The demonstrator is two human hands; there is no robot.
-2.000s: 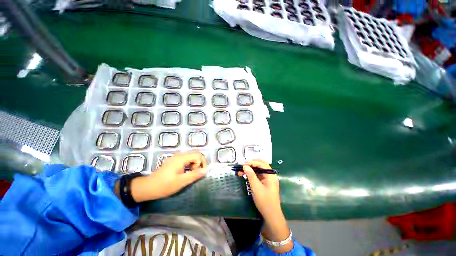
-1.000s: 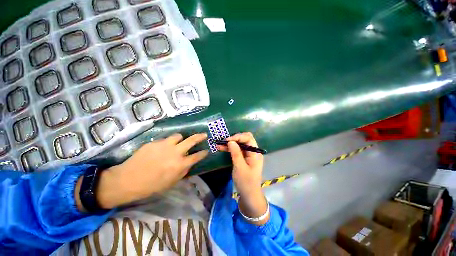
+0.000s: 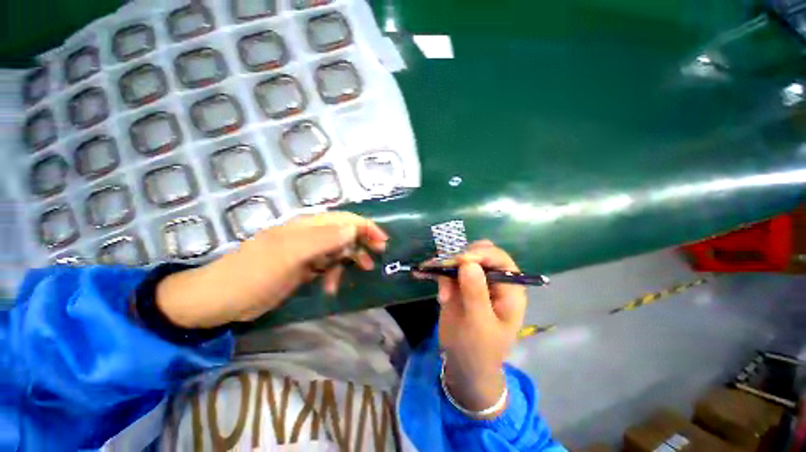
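Observation:
My right hand (image 3: 482, 296) holds black tweezers (image 3: 508, 276) that point left. A tiny white-edged rectangular adhesive piece (image 3: 393, 267) is at their tip. My left hand (image 3: 265, 265) is just left of the piece, fingers curled. Whether its fingers hold anything is hidden. The adhesive sheet (image 3: 449, 237) lies at the bench edge behind my right hand. The white blister tray (image 3: 367, 119) lies at the upper left, with silver-grey rounded-square housings (image 3: 380, 169) in its pockets. One pocket near its right edge shows no housing.
A tiny white rectangle (image 3: 455, 181) lies on the green bench right of the tray. A white paper scrap (image 3: 434, 46) lies beyond the tray corner. Past the bench edge are a red crate (image 3: 741, 247), yellow-black floor tape (image 3: 663, 294) and cardboard boxes (image 3: 742, 415).
The view has turned right and down since the oldest frame. Since one second ago, the tweezers have left the adhesive sheet and now have a tiny piece at their tip, near my left fingers.

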